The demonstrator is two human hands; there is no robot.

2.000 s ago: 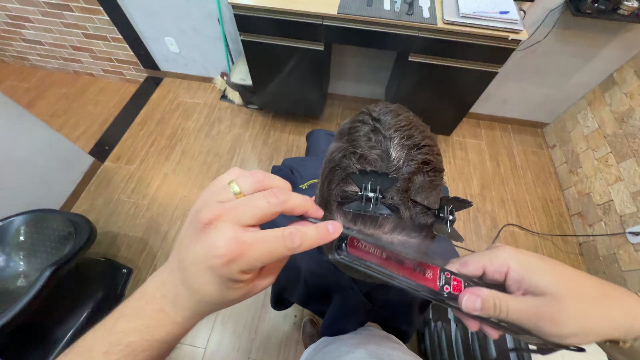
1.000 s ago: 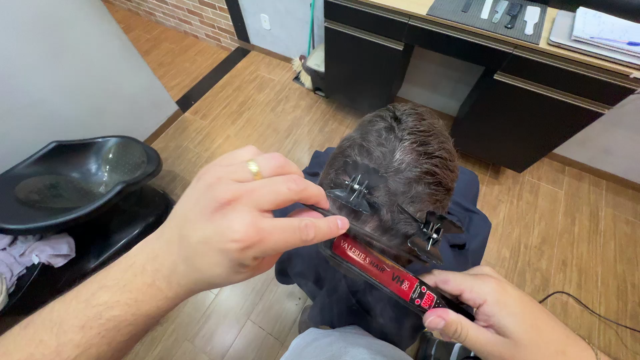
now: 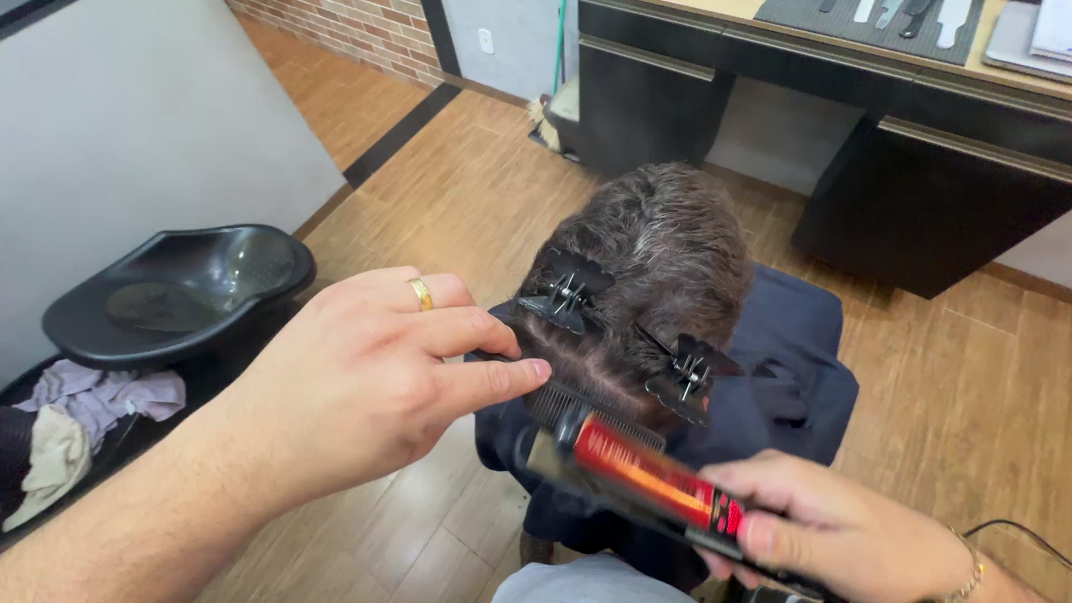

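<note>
A seated person's head with short dark, greying hair (image 3: 662, 243) is below me, seen from above and behind. Two black butterfly hair clips, one at left (image 3: 569, 291) and one at right (image 3: 691, 375), hold up the hair. My left hand (image 3: 394, 368), with a gold ring, pinches a black fine-toothed comb (image 3: 603, 416) whose teeth lie along the lower back hair. My right hand (image 3: 829, 528) grips a red and black hair straightener (image 3: 641, 477) by its handle end. Its plates look parted, just below the comb; motion blurs them. A dark blue cape (image 3: 791, 368) covers the shoulders.
A black shampoo basin (image 3: 176, 293) stands at left, with crumpled towels (image 3: 105, 398) beneath it. Ahead is a black counter (image 3: 796, 59) bearing combs on a dark mat (image 3: 888, 33). A broom (image 3: 544, 126) leans near it. A cord (image 3: 1017, 532) runs at the lower right.
The straightener has come away from the hair and sits lower, baring the comb's teeth. My left hand still pinches the comb. The view has swung, bringing the basin further in.
</note>
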